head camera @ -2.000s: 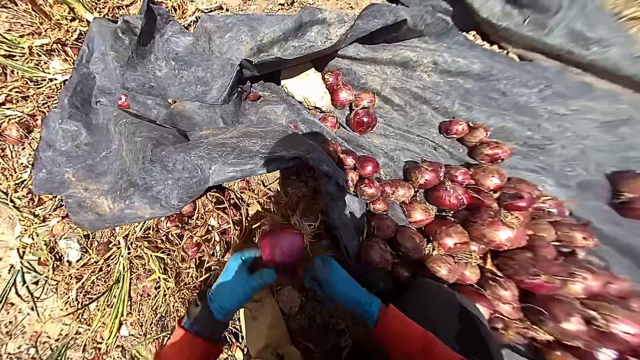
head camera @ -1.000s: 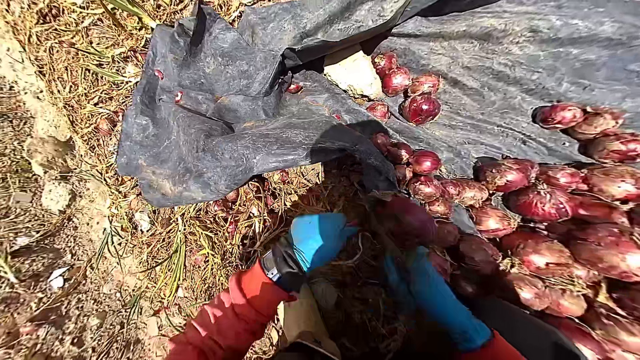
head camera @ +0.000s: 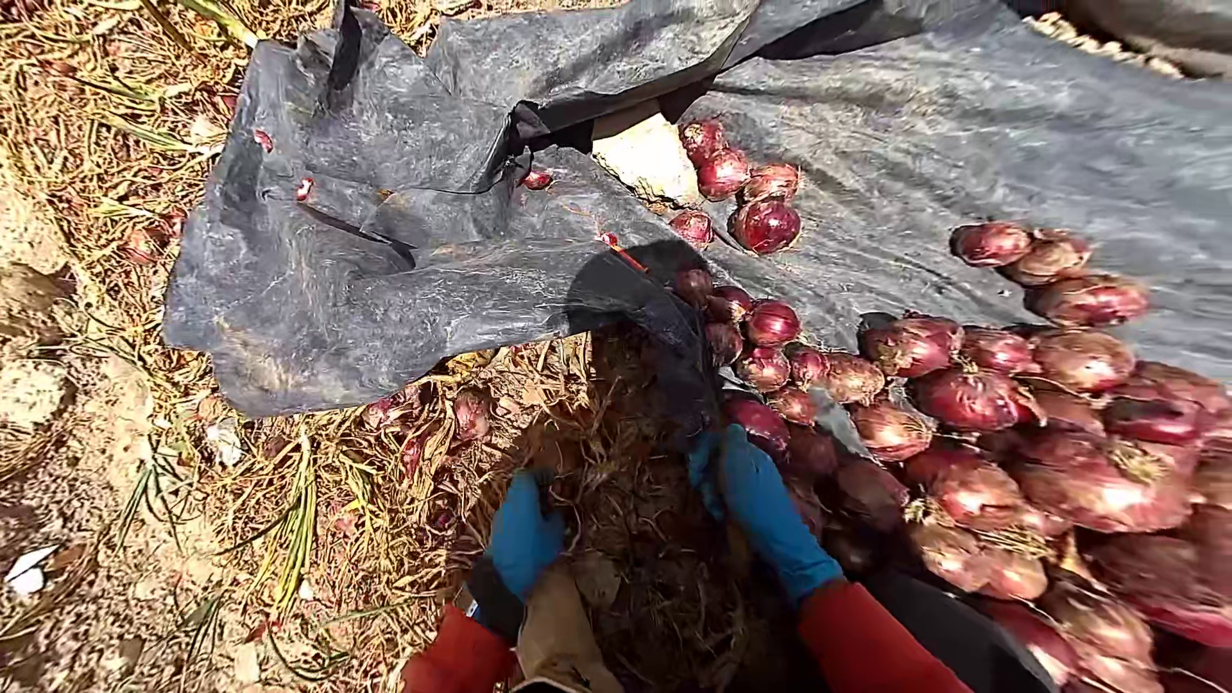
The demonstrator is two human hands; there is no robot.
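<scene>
My left hand (head camera: 526,532), in a blue glove, is low at the centre over dry roots and soil. Something dark shows at its fingertips, too unclear to name. To its right, my right hand (head camera: 756,496), also blue-gloved, reaches to the edge of the onion pile, its fingers beside a red onion (head camera: 757,424); whether it grips that onion is unclear. The large pile of red onions (head camera: 972,397) spreads to the right, partly on a dark plastic sheet (head camera: 972,164). Loose roots and dry tops (head camera: 616,500) lie between the hands.
A pale stone (head camera: 647,159) rests on the sheet beside several red onions (head camera: 767,224). Three onions (head camera: 1088,300) lie apart at the upper right. Dry onion tops (head camera: 298,520) cover the ground at left, near a boot (head camera: 563,635) below my left hand.
A red onion seen at my left hand two seconds ago was between my hands by the pile one second ago. It is no longer between them. The view has shifted.
</scene>
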